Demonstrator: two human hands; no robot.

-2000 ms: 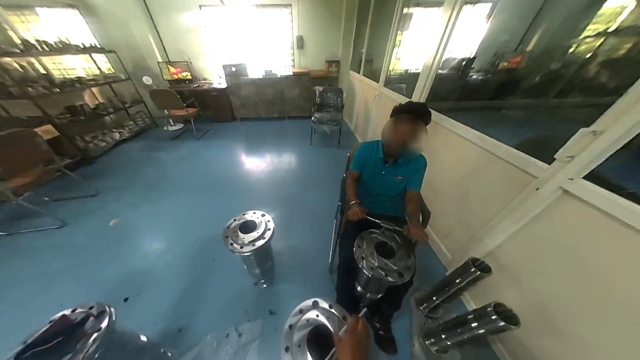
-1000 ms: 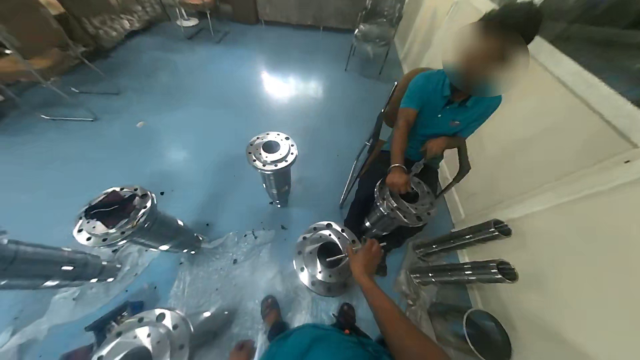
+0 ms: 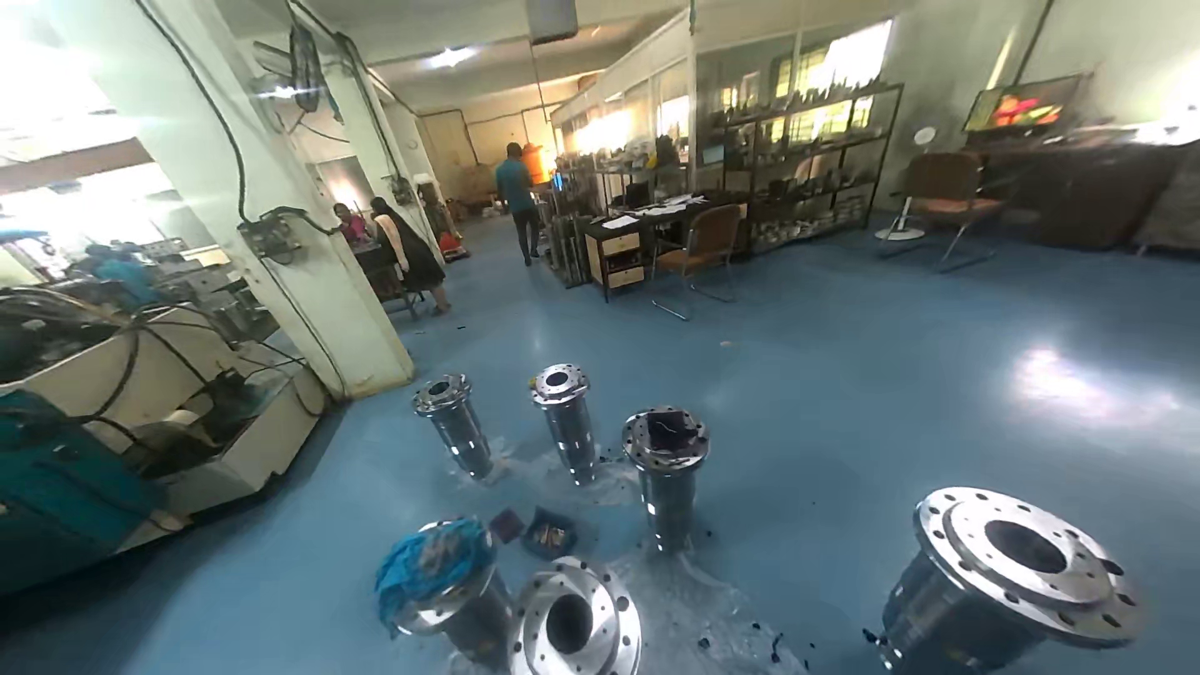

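Note:
Neither my left hand nor my right hand shows now. Several flanged metal cylinders stand upright on the blue floor. The largest in view, a flanged cylinder, is at the lower right. Near the bottom middle is another bolt-holed flange. A blue cloth lies over a cylinder left of it. A dark piece rests on the flange of the middle cylinder. Two more, a cylinder and a slimmer-looking cylinder, stand farther back.
A dark open container with small parts sits on the floor among the cylinders. Plastic sheeting lies under them. A pillar and machinery stand at left. Behind are a desk, chairs, shelves and a walking person.
The view has swung far to the left and up. My right hand, at a flange with a thin tool one second ago, and the seated person are out of the frame.

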